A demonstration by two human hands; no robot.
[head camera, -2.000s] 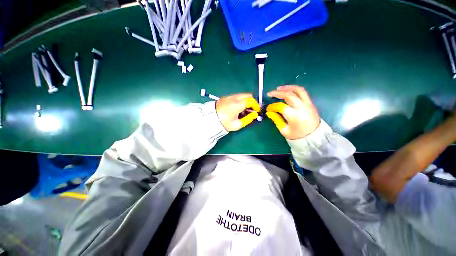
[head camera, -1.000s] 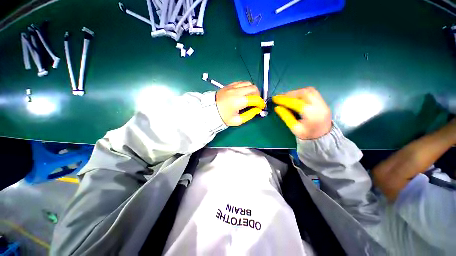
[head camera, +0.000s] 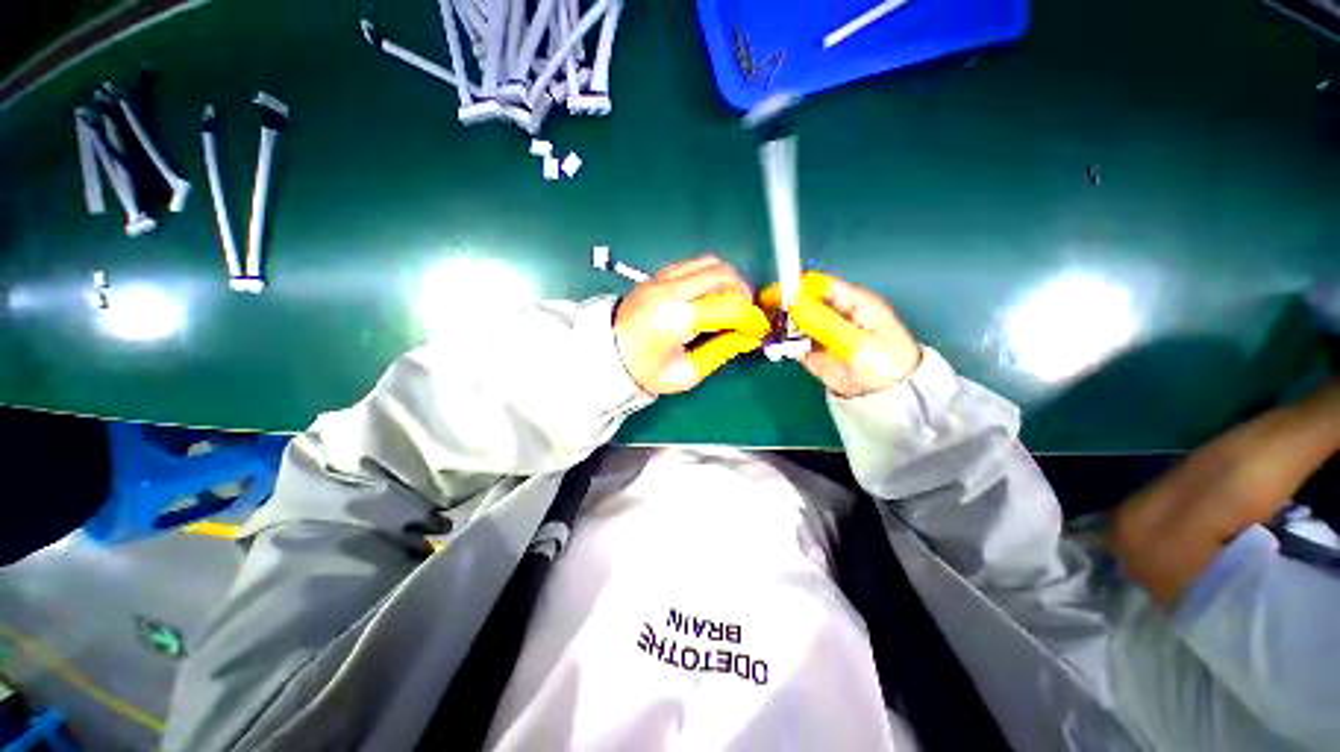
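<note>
A white cable harness (head camera: 783, 206) stands out away from me between my hands, its far end blurred near the blue tray. A small white connector housing (head camera: 788, 350) is at its near end, between my fingertips. My left hand (head camera: 691, 326), with yellow finger cots, has thumb and finger pinched at the left side of the near end. My right hand (head camera: 852, 335), also with yellow cots, grips the harness just above the housing from the right. Dark wires show between the fingertips; their exact seating is too small to tell.
A blue parts tray (head camera: 882, 52) lies at the far side. A harness bundle (head camera: 537, 59) and loose housings (head camera: 553, 162) lie left of it. More harnesses (head camera: 253, 206) lie far left. A short white cable (head camera: 629, 272) touches near my left hand. Another person's arm (head camera: 1234, 478) is at right.
My right hand has moved in to the left and closed on the harness near end. The harness's far end appears raised and blurred. The thin wires seen spreading beside it are mostly hidden now.
</note>
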